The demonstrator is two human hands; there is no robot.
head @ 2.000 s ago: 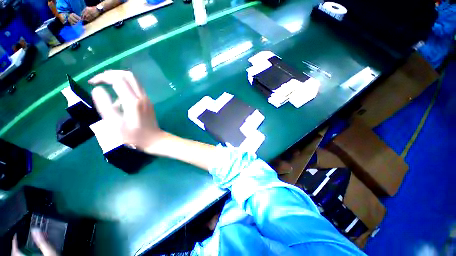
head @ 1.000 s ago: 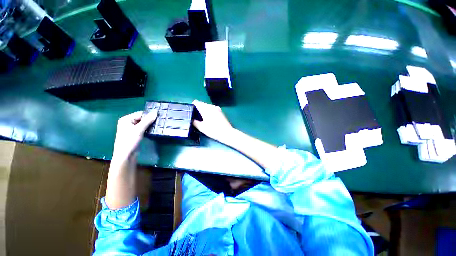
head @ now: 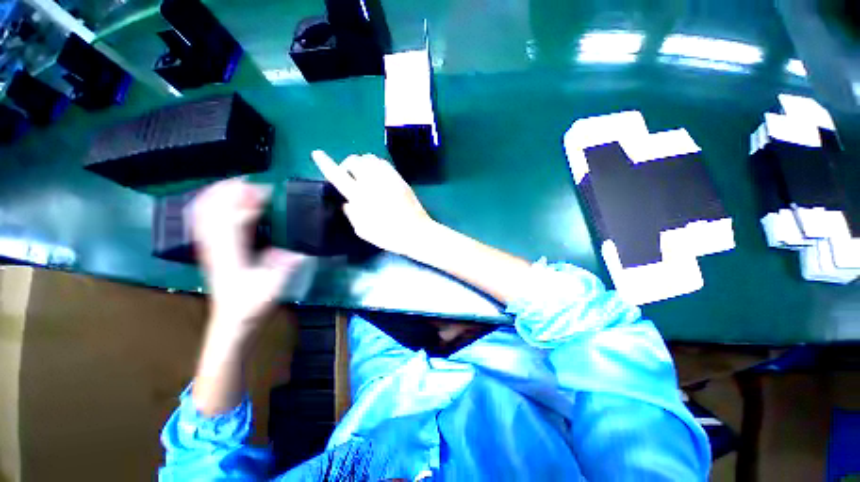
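Black inserts lie near the bench's front edge in two groups: one at left [head: 173,226] and one at centre [head: 311,216]. My left hand [head: 236,235] is blurred between them, thumb apart from the fingers, with no object visible in it. My right hand [head: 382,202] is at the right end of the centre group, index finger stretched out; its grip cannot be told. Behind it stands a half-erected carton [head: 411,104], its white inside showing. A long nested stack of inserts [head: 174,141] lies behind the left group.
Flat carton blanks [head: 651,202] lie right of my arm, with a second, thicker stack [head: 803,179] further right. Finished open boxes [head: 325,47] stand along the far side, several more to the left. A brown shipping carton [head: 104,367] is below the bench edge.
The black insert piece held in both hands a second ago is no longer held up between them. Black inserts now lie in two groups, and my left hand has moved slightly left.
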